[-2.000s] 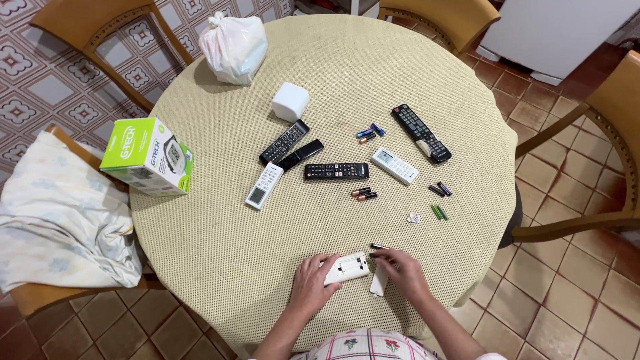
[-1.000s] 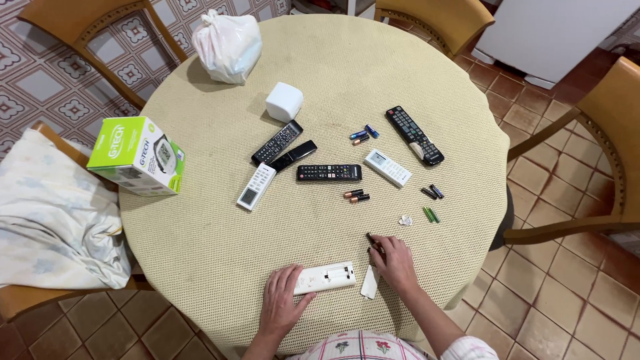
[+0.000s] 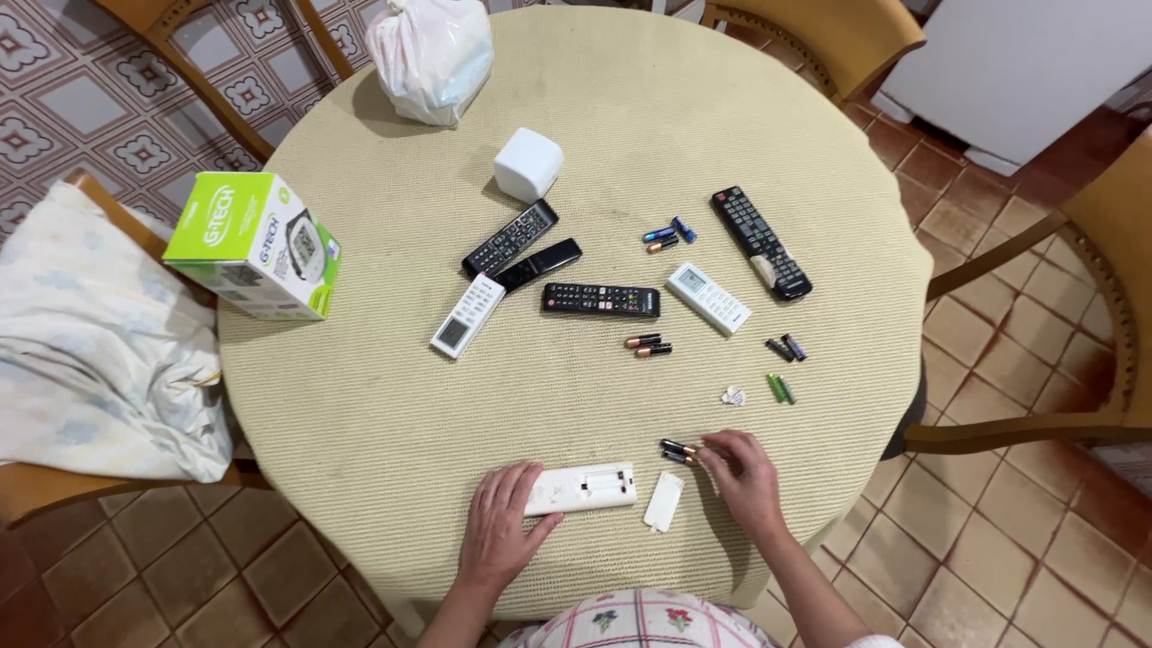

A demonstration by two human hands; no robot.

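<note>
My left hand (image 3: 506,522) rests on the left end of a white remote control (image 3: 580,489), which lies back up with its battery compartment uncovered and empty. The white battery cover (image 3: 664,501) lies apart, just right of the remote. Two black and copper batteries (image 3: 678,452) lie side by side above the cover. My right hand (image 3: 742,472) is at their right end, thumb and forefinger apart; whether the fingertips touch them cannot be told. Farther up are a pair of black and copper batteries (image 3: 649,346), two green batteries (image 3: 780,388) and a small crumpled white scrap (image 3: 733,396).
Black remotes (image 3: 600,300) and white remotes (image 3: 708,299) lie mid-table, with blue batteries (image 3: 682,229) and dark batteries (image 3: 787,348) nearby. A white cube-shaped object (image 3: 528,165), a tied plastic bag (image 3: 432,58) and a green and white box (image 3: 256,245) stand farther out. Wooden chairs (image 3: 1080,315) surround the table.
The remote, tilted up under both hands' reach two seconds ago, now lies flatter. My right hand has set a battery beside another one and its fingers have spread.
</note>
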